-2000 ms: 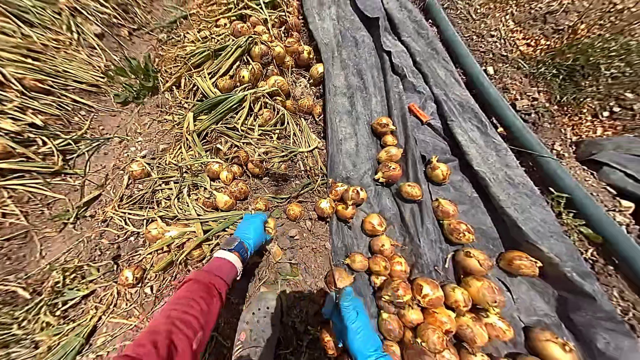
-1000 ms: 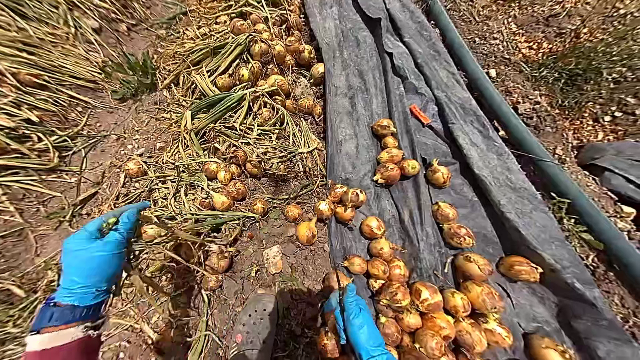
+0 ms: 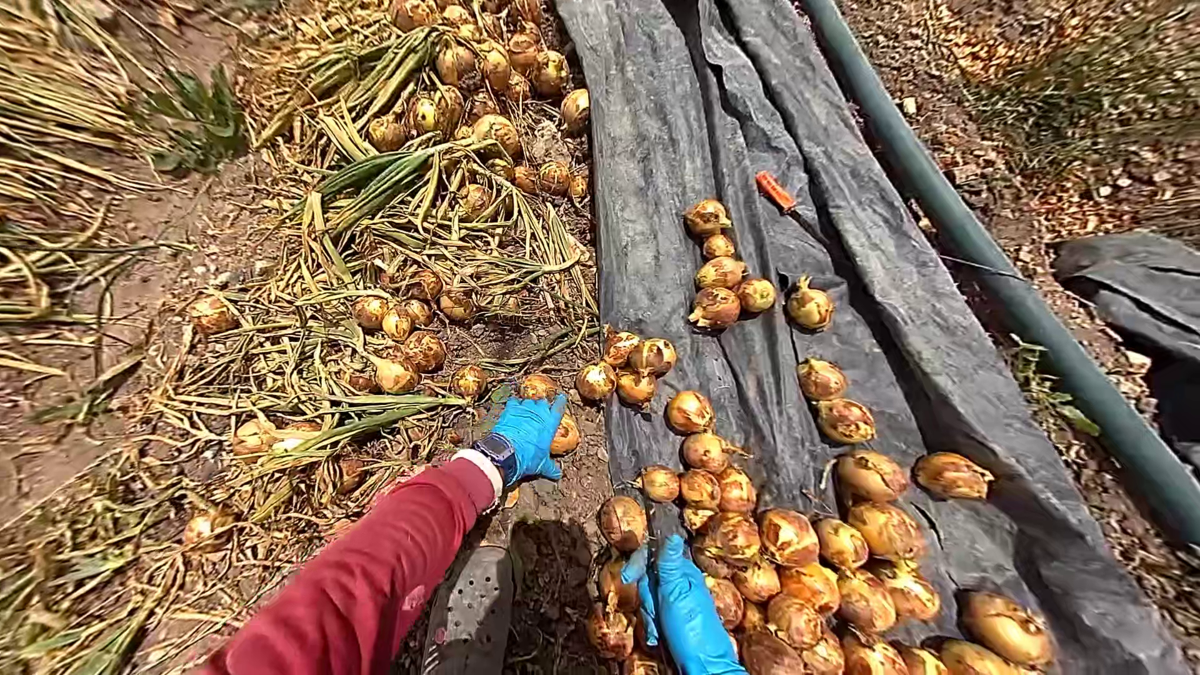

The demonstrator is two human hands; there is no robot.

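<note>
My left hand (image 3: 530, 439), in a blue glove with a watch at the wrist, reaches over the soil at an onion (image 3: 538, 387); another onion (image 3: 564, 436) lies against its right side. Whether its fingers grip either one cannot be told. My right hand (image 3: 682, 600), also blue-gloved, is at the bottom among the onions, thumb and fingers apart, near an onion (image 3: 622, 522) at the fabric's edge. Many onions (image 3: 789, 537) are spread on the black ground fabric (image 3: 647, 187). An orange-handled knife or similar tool (image 3: 776, 192) rests farther up the fabric.
Dried onion tops (image 3: 450, 234) with more onions (image 3: 497, 136) cover the soil at the left. A green pipe (image 3: 966, 220) runs along the right of the fabric, with a dark sheet (image 3: 1139, 291) beyond it. A grey perforated shoe (image 3: 472, 609) is at the bottom.
My left hand has moved right, from the dried tops at the left to the onions beside the fabric. My right hand, earlier closed near an onion at the fabric's edge, has its fingers spread now.
</note>
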